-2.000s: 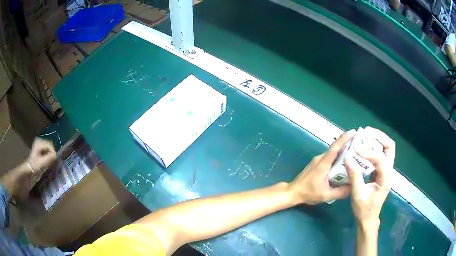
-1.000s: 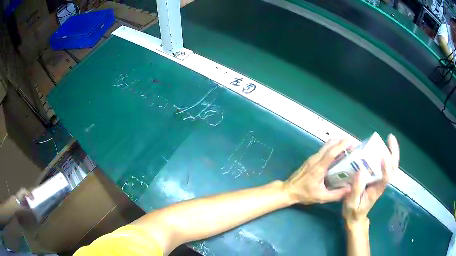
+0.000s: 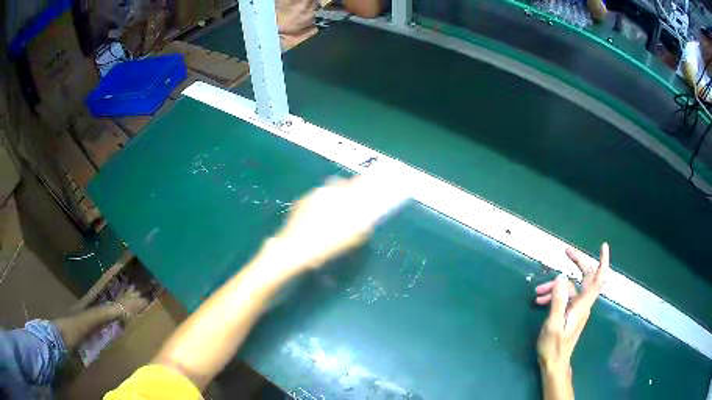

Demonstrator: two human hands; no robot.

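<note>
My left hand (image 3: 324, 223), blurred by motion, is over the middle of the green bench top (image 3: 461, 297), close to the white edge strip. It holds a white product carton (image 3: 386, 191), also blurred, which overlaps the strip in view; its print cannot be read. My right hand (image 3: 570, 305) is at the right of the bench beside the strip. It is empty, with its fingers apart.
Another person's hand (image 3: 129, 303) reaches into the brown shipping carton (image 3: 148, 336) at the lower left. A white post (image 3: 265, 66) stands on the strip. A blue crate (image 3: 137, 84) lies on a wooden pallet. The green conveyor (image 3: 468, 117) runs beyond.
My left hand has left my right hand and moved left with the carton. My right hand has opened. The flat carton on the bench was taken away; the neighbour's hand is now in the box.
</note>
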